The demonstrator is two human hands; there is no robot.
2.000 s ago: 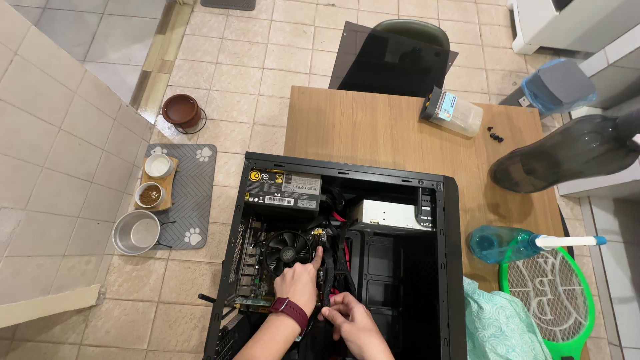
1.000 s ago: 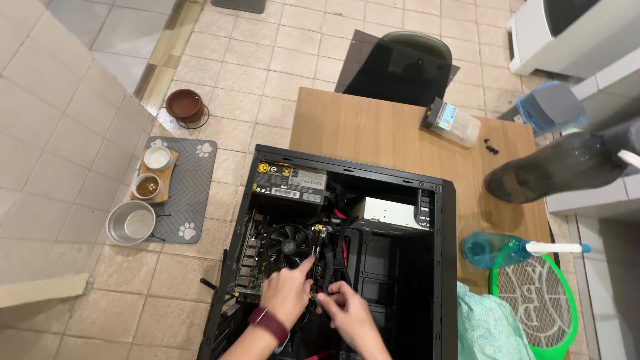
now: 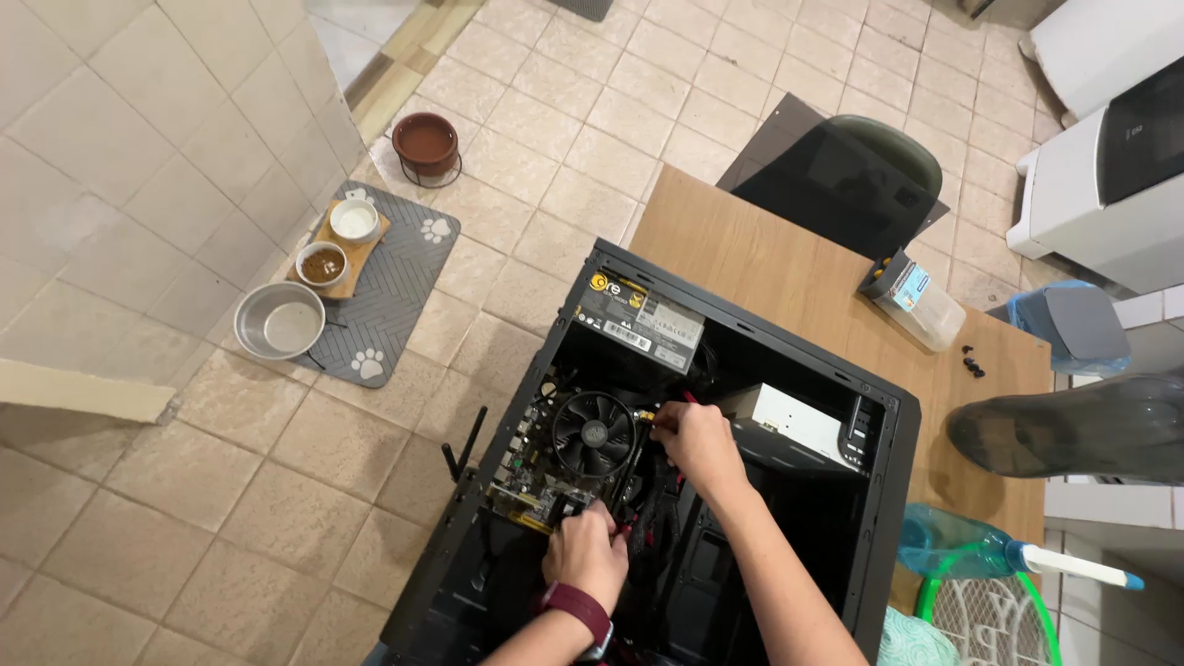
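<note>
A black computer case [image 3: 740,324] lies with its side uncovered. Inside it are a motherboard [image 3: 546,486], a round black CPU cooler fan [image 3: 594,433], a labelled power supply [image 3: 638,324] and a silver drive [image 3: 795,421]. My left hand [image 3: 587,550], with a dark red watch band on the wrist, is at the lower edge of the motherboard, below the fan; its fingertips are partly hidden. My right hand [image 3: 698,444] has its fingers pinched beside the upper right of the fan, near the board's edge and dark cables [image 3: 659,509]. What either hand grips cannot be made out.
On the wooden table [image 3: 740,250] are a plastic container [image 3: 916,301], small black screws [image 3: 973,365], a dark bottle [image 3: 1064,425], a teal spray bottle [image 3: 962,546], a green electric swatter [image 3: 994,615] and a teal cloth [image 3: 911,640]. An antenna [image 3: 467,444] sticks out from the case's left side.
My right hand has moved up from the lower part of the board to beside the fan. My left hand has moved down from the fan's side to the board's lower edge. The view has turned.
</note>
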